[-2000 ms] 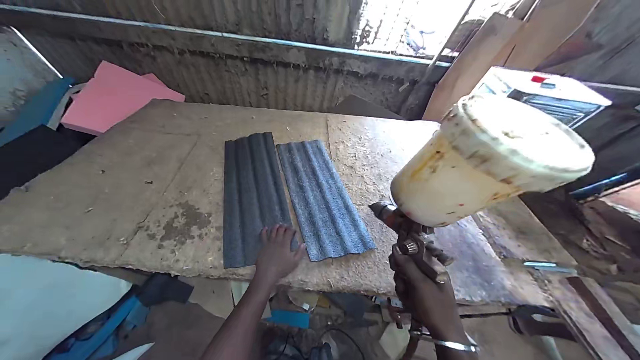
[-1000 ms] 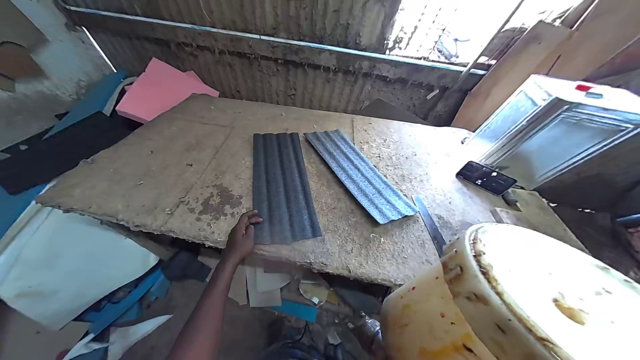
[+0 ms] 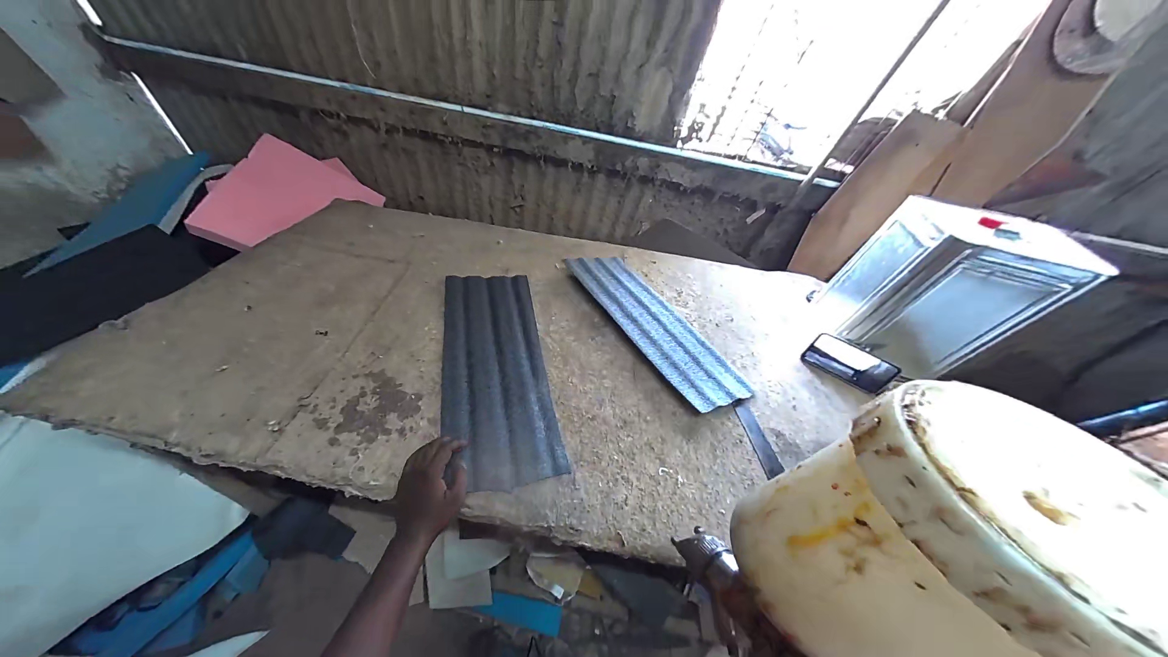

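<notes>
My left hand (image 3: 431,488) touches the lower left corner of a dark ribbed panel (image 3: 497,383), which lies on the worktable (image 3: 356,365). A second, lighter blue-grey ribbed panel (image 3: 662,333) lies slanted to its right, apart from it, with a thin dark strip (image 3: 759,443) near its lower end. At the lower right looms a spray gun (image 3: 712,557) with a large stained plastic cup (image 3: 967,538). My right hand is not visible; the cup and the frame edge cut off that area.
A smartphone (image 3: 850,362) lies by a square metal tin (image 3: 958,283) at the right. Pink foam sheets (image 3: 278,192) and dark sheets (image 3: 100,283) are stacked at the left. Scraps (image 3: 461,570) lie below the table's front edge; a corrugated wall (image 3: 511,192) stands behind.
The lighter panel, earlier beside the dark one, now lies apart and slanted. My left hand has moved from the dark panel's lower right to its lower left corner. My right hand has left view.
</notes>
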